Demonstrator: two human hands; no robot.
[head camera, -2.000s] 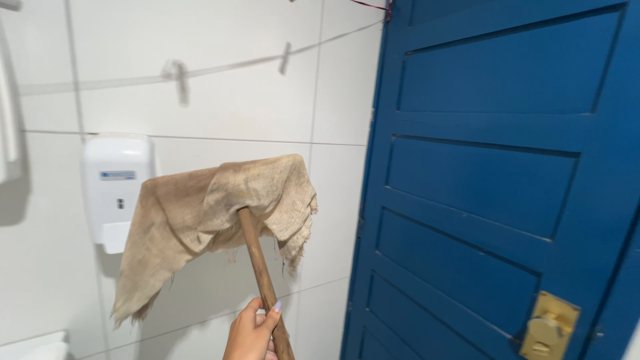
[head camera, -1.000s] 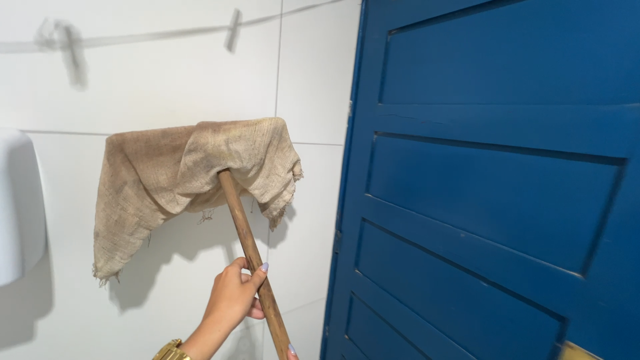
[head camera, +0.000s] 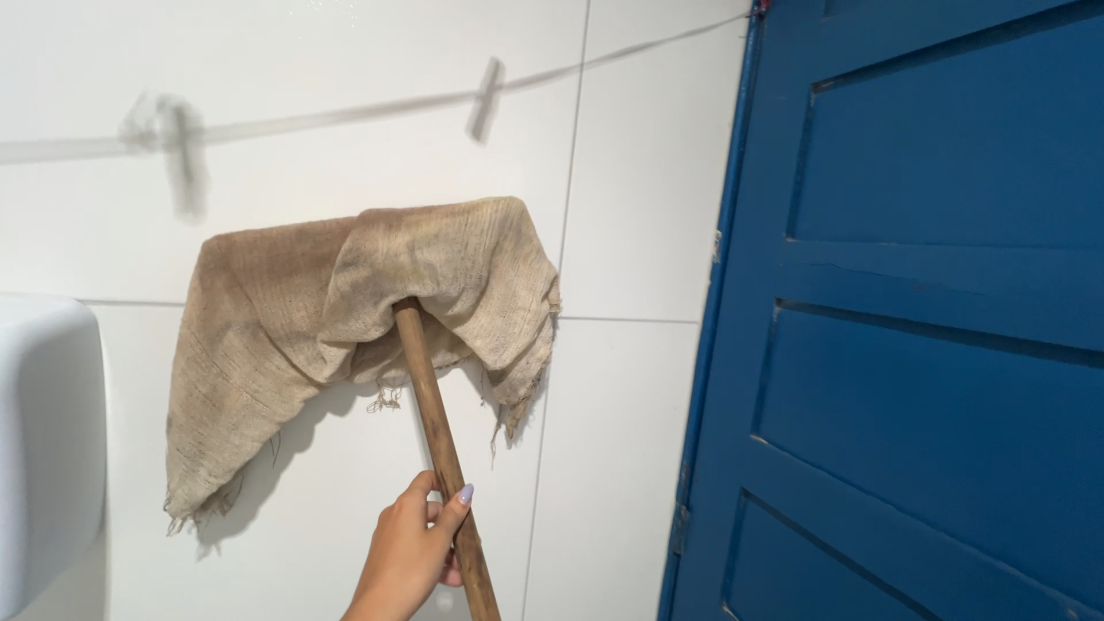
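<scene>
My left hand (head camera: 418, 543) is closed around a wooden pole (head camera: 442, 440) at the bottom centre, its thumb lying along the wood. A worn beige-brown cloth with frayed edges (head camera: 267, 302) hangs over the pole's upper end, and whatever head lies beneath it is covered. The cloth's two sides droop to left and right against the white tiled wall (head camera: 638, 431), casting a shadow there. Whether it touches the tiles I cannot tell. My right hand is out of the frame.
A blurred line with clothespins (head camera: 487, 99) crosses above the cloth to the blue panelled door (head camera: 931, 371) on the right. At the left edge is a white wall-mounted dispenser or similar unit (head camera: 52, 457).
The fingertip seen low on the pole one second ago is out of view. My left hand keeps its hold, and the cloth still hangs over the pole's end. The view has shifted.
</scene>
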